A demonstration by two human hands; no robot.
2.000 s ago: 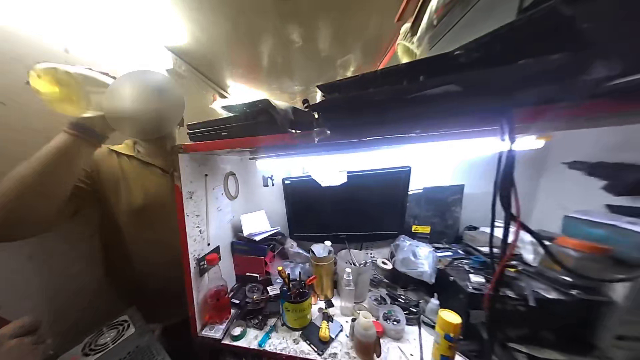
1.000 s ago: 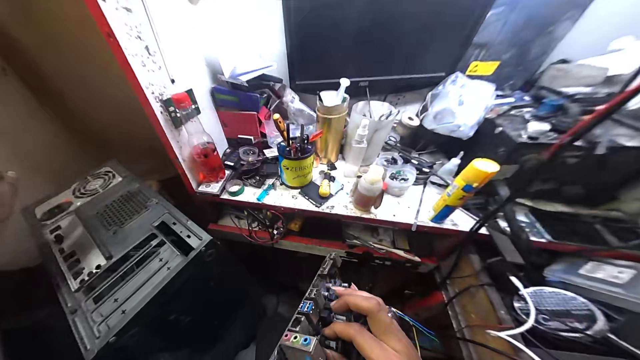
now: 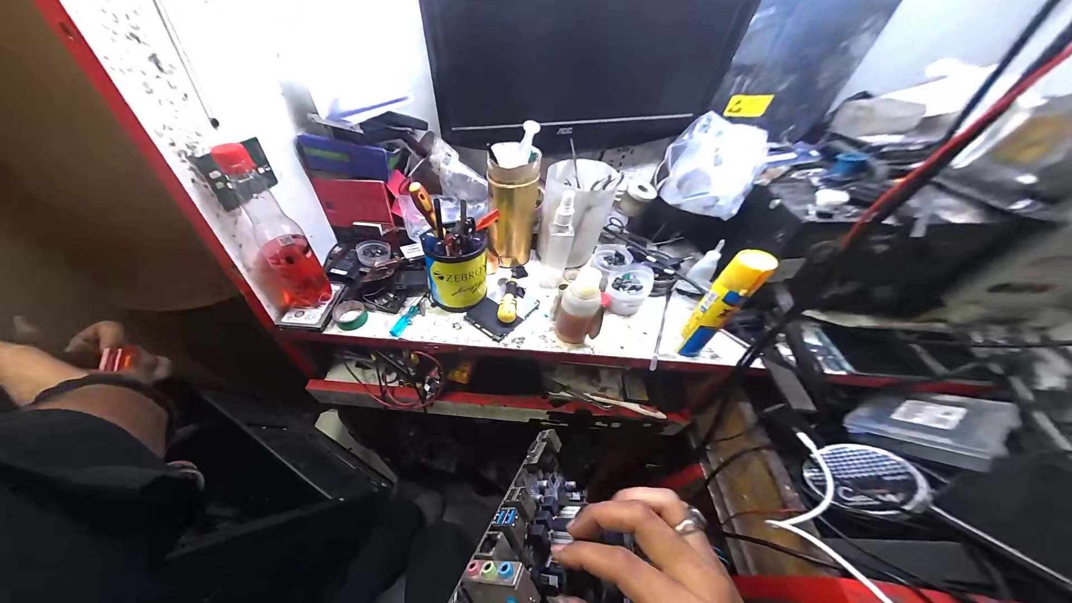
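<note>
My right hand (image 3: 649, 536), with a ring on one finger, rests its fingertips on the components of a computer motherboard (image 3: 536, 528). The board stands tilted at the bottom centre, its rear ports toward the left. Part of the hand lies below the frame. From the lower left comes a dark sleeve (image 3: 75, 494) with bare skin beyond it. Near it at the far left, a hand (image 3: 105, 339) is closed around a small red-orange object (image 3: 117, 359); overlapping arms leave unclear whether it is my left hand. A black computer case (image 3: 276, 461) sits to the right of that sleeve.
Across the white worktop stand a bottle of red liquid (image 3: 289, 272), a tool cup (image 3: 456, 276), a gold canister (image 3: 512, 213), a flux-coloured bottle (image 3: 578, 310) and a yellow spray can (image 3: 729, 297). A monitor (image 3: 586, 67) is behind them. Black and red cables (image 3: 913, 180) hang at right.
The dark sleeve and the hand with the red-orange object have come into view at left. The computer case lies differently. My right hand stays at the motherboard.
</note>
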